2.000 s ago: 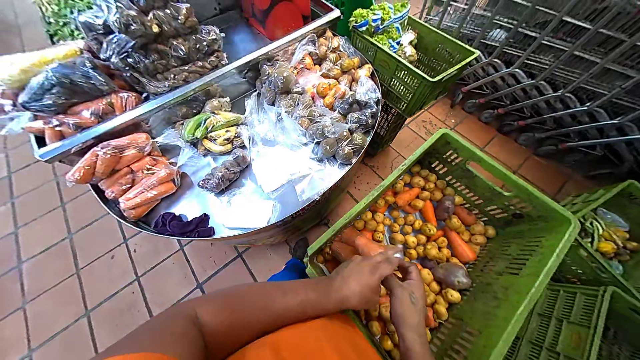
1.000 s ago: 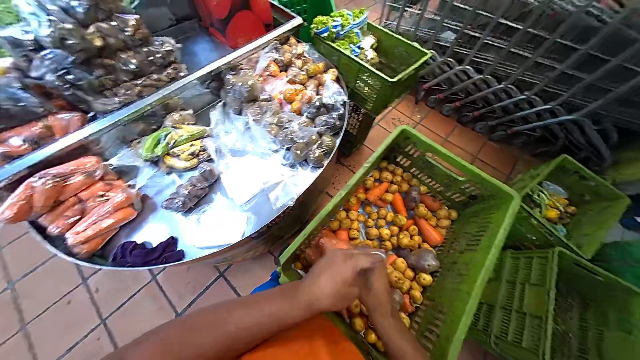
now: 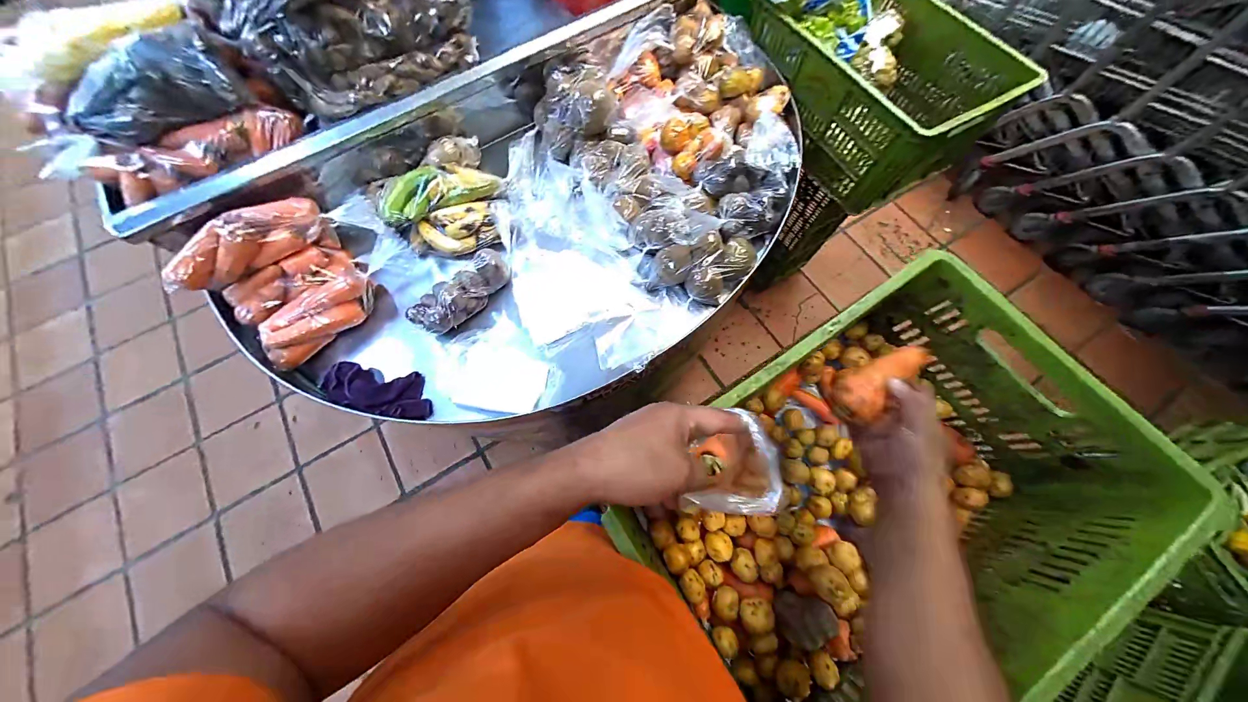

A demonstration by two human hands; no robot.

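My left hand [image 3: 663, 453] grips a clear plastic bag [image 3: 765, 463] by its rim, with a carrot [image 3: 715, 454] partly visible in it. Over the green plastic crate, my right hand [image 3: 907, 429] has its fingers around a thick orange carrot [image 3: 877, 383], to the right of the bag. Small yellow potatoes [image 3: 746, 565] lie in the green crate [image 3: 985, 292], among them more carrots and a dark brownish root vegetable [image 3: 805, 620]. Part of the crate's contents is hidden behind my right forearm.
A round metal table [image 3: 409, 322] bears bagged carrots [image 3: 312, 302], plantains [image 3: 453, 210], bagged potatoes [image 3: 717, 258], plastic bags [image 3: 565, 288] and a purple cloth [image 3: 375, 390]. Another green crate [image 3: 936, 88] stands behind, beside nested metal carts [image 3: 1121, 185].
My hands, close together over the crate before, are now apart. A carrot has come up in my right hand, and the open bag now shows at my left.
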